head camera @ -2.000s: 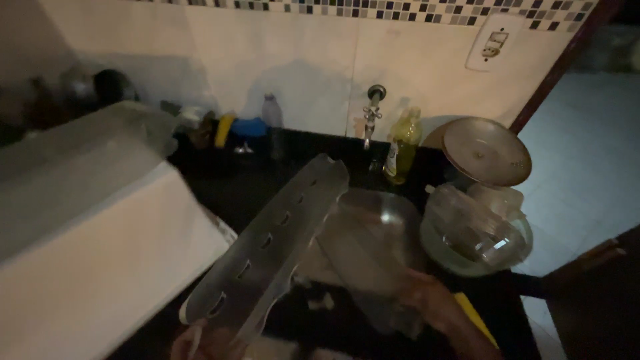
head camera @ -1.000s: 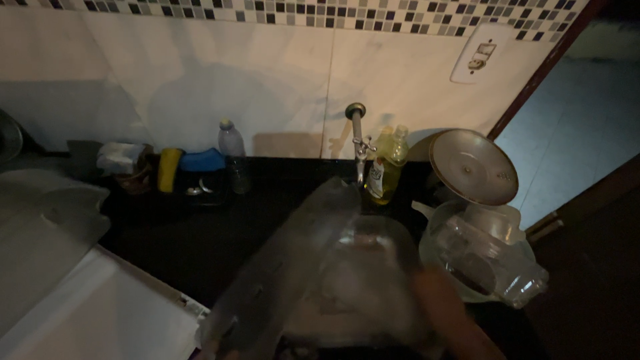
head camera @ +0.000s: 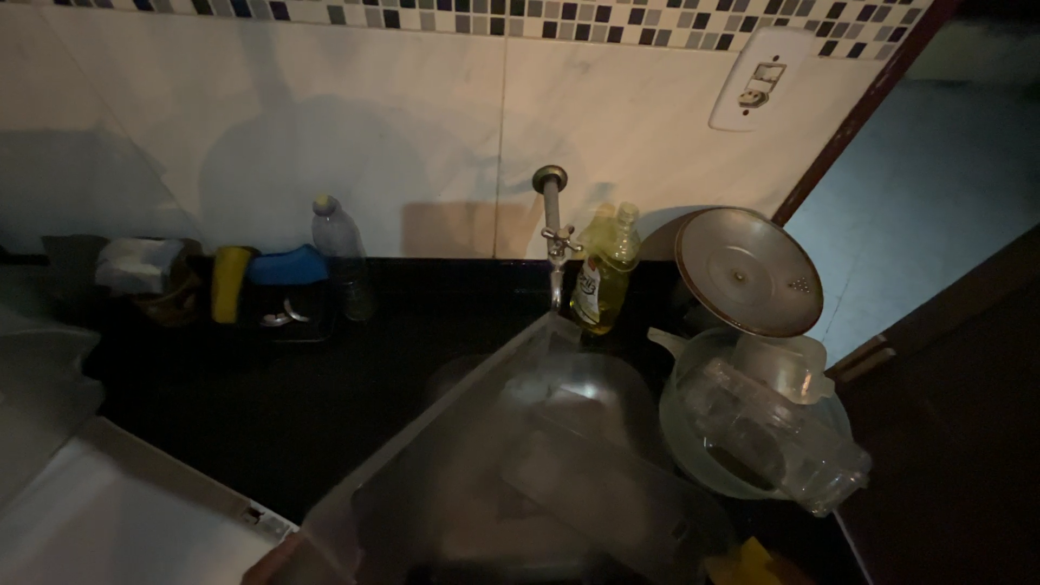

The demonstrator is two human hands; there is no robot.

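Note:
A clear plastic bin [head camera: 455, 487], tilted and blurred, spans the lower middle over the metal sink basin [head camera: 626, 382]. At the bottom edge my left hand [head camera: 272, 562] grips the bin's near left rim; only part of the hand shows. My right hand [head camera: 715, 570] is barely visible at the bottom right, dim and blurred, near the bin's right side and beside a yellow item [head camera: 756, 563], possibly a cloth or sponge. Whether it holds either is unclear. The wall tap [head camera: 558, 244] is just beyond the bin's far corner.
Right of the sink, a bowl [head camera: 678, 439] holds clear plastic containers [head camera: 772, 422], with a round metal lid [head camera: 747, 272] behind. A yellow-green liquid bottle [head camera: 605, 276] is beside the tap. A clear bottle [head camera: 341, 252], blue sponge [head camera: 288, 266] and yellow sponge [head camera: 231, 284] line the back left. A white panel [head camera: 138, 520] lies lower left.
The clear bin has turned, and its slotted side no longer shows as it did two seconds ago. My right hand has moved down toward the bottom edge of the view.

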